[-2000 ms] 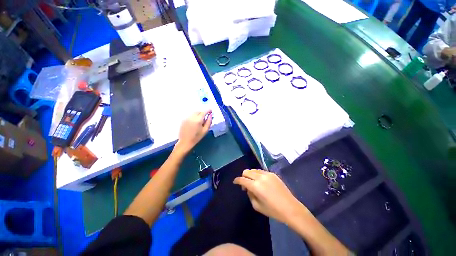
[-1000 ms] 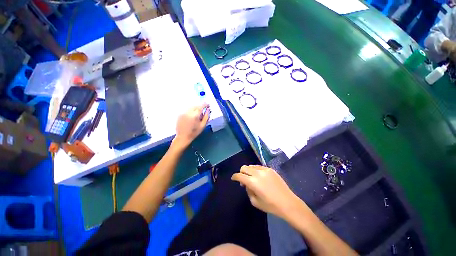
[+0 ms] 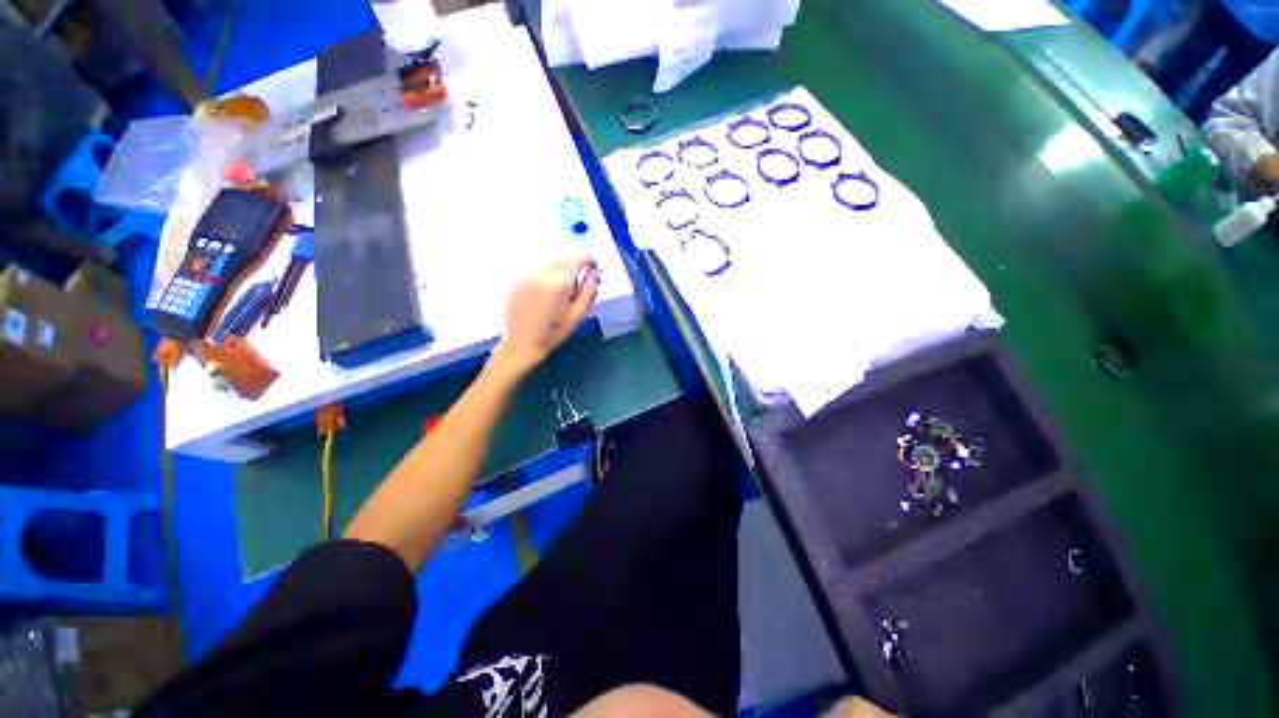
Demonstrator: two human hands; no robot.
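My left hand (image 3: pixel 551 306) rests at the white table's near right corner, fingers curled, fingertips beside a small blue round button (image 3: pixel 579 226); no held thing shows. Of my right hand only a sliver of skin (image 3: pixel 856 707) shows at the bottom edge. The orange-copper jig (image 3: pixel 422 87) sits on the pale fixture plate (image 3: pixel 288 140) at the table's back, below a white machine part (image 3: pixel 407 20). Whether a ring is seated in it is too small to tell. Several thin dark rings (image 3: pixel 779 166) lie in rows on a white sheet (image 3: pixel 870 302).
A dark grey compartment tray (image 3: pixel 968 589) holds a cluster of small metal parts (image 3: pixel 929 460). A black rail (image 3: pixel 368 267), handheld controller (image 3: pixel 218 262) and orange block (image 3: pixel 244 368) are on the white table. A binder clip (image 3: pixel 571 421) is below. Another person's hand (image 3: pixel 1264 168) shows far right.
My right hand has dropped from in front of my lap to the bottom edge, almost out of view. My left hand stays at the table corner. The camera view has shifted a little.
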